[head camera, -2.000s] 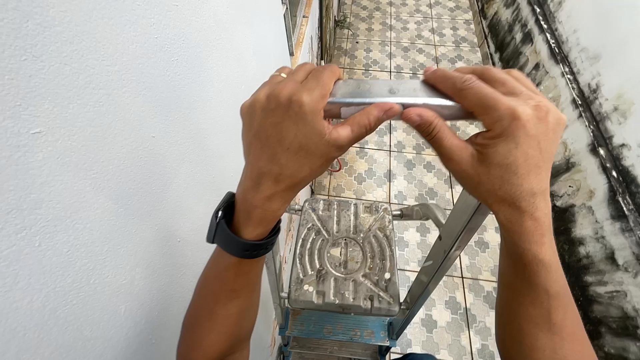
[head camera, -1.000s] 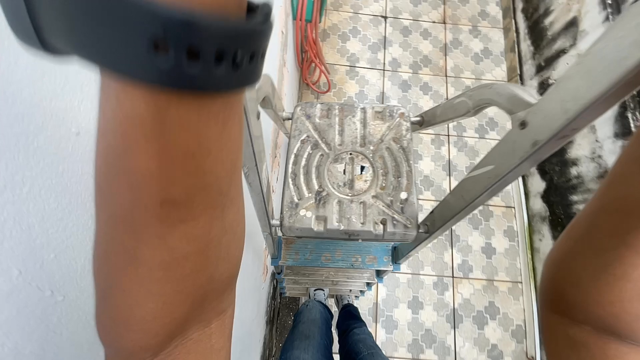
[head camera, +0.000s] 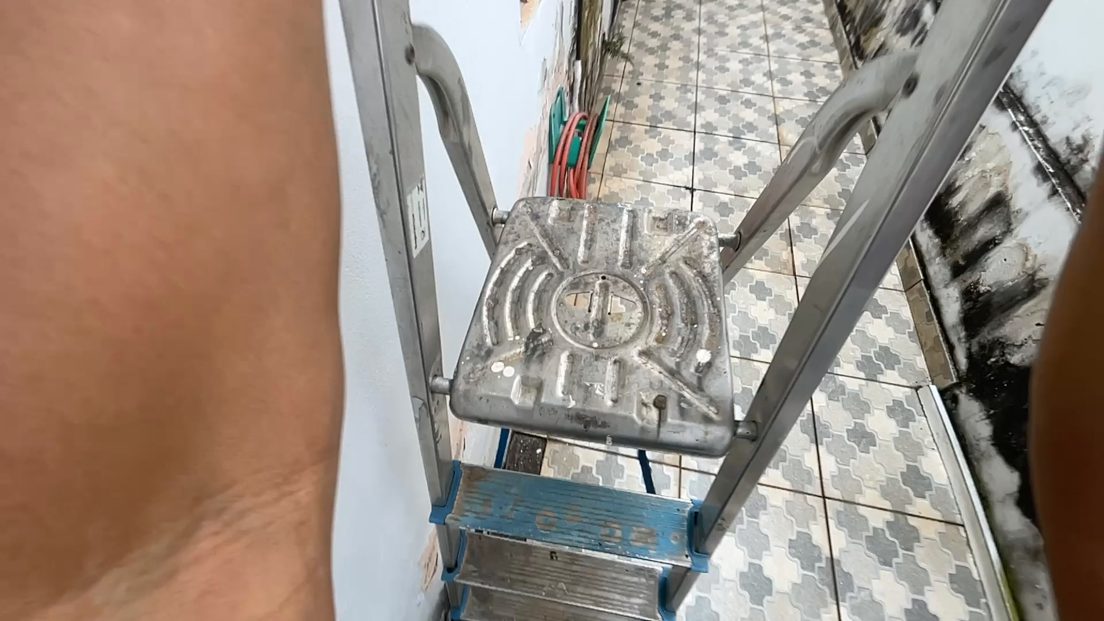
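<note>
Only my two forearms show, the left one large at the left edge and the right one as a strip at the right edge. Both hands lie outside the frame, so what they hold or touch is hidden. Between the arms stands a metal stepladder with a paint-spattered, embossed top platform (head camera: 599, 319). Below the platform are a blue-coated step (head camera: 573, 513) and bare ribbed metal steps (head camera: 561, 582). Aluminium side rails (head camera: 849, 250) rise on both sides of the platform.
A pale wall (head camera: 371, 517) runs close along the left. Red cord or hose on a green holder (head camera: 573, 151) is beyond the platform. Patterned floor tiles (head camera: 750, 112) lie far below. A wall with black stains (head camera: 992, 250) borders the right side.
Two seconds ago both my hands held a metal bar above the ladder; now both hands and the bar are out of view. The view has shifted, and my legs no longer show.
</note>
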